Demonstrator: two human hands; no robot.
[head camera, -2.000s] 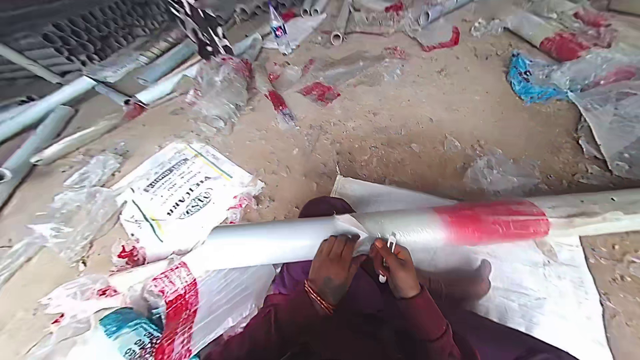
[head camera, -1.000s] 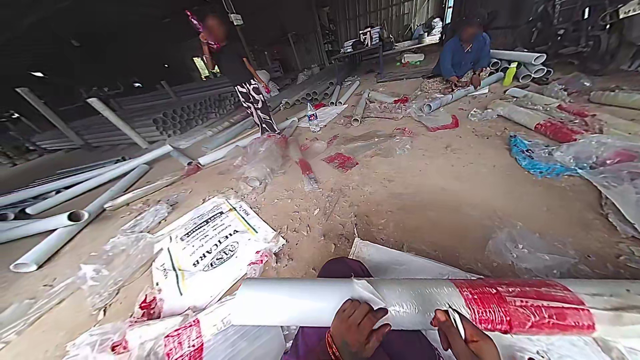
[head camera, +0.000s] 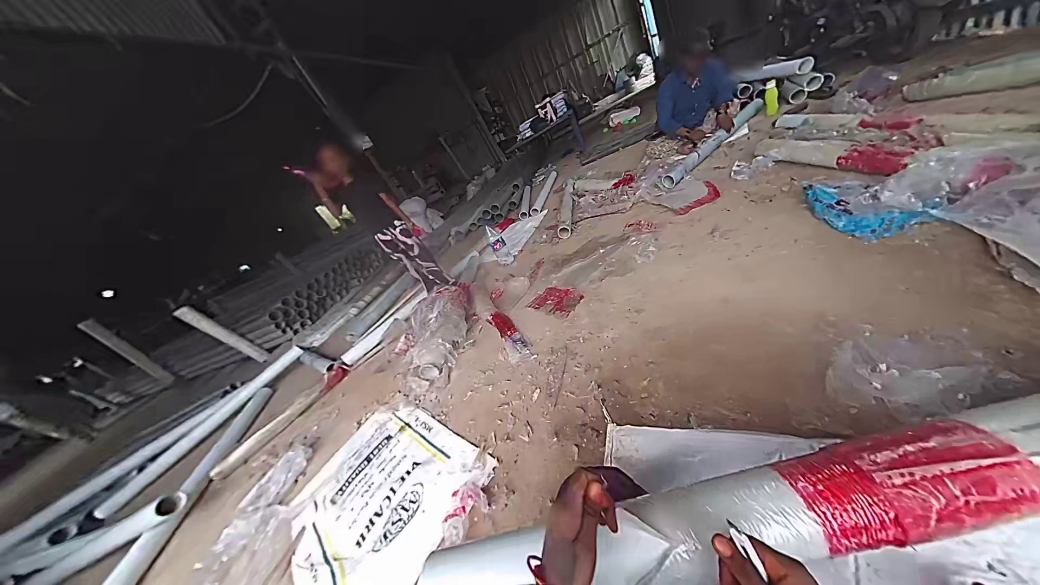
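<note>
A grey plastic pipe (head camera: 735, 508) lies across the lower right, wrapped in clear film, with a red printed band (head camera: 902, 487) around it. My left hand (head camera: 575, 524) pinches a loose edge of the film near the pipe's left part. To the right of it, my right hand (head camera: 764, 561) grips a small white blade-like tool (head camera: 747, 551) with a dark tip, close against the wrapped pipe. The lower part of each hand is cut off by the frame. A white sheet (head camera: 707, 455) lies beneath the pipe.
A printed white woven sack (head camera: 390, 496) lies on the ground at left, near long grey pipes (head camera: 195, 439) and crumpled plastic film (head camera: 439, 333). A person in blue (head camera: 695, 93) sits at the back with a pipe; another person (head camera: 357, 195) bends at left. Blue plastic (head camera: 865, 211) lies at right.
The view has swung up and tilted. My left hand, earlier lower over the film, now stands more upright at its edge. The person at left has bent down since one second ago.
</note>
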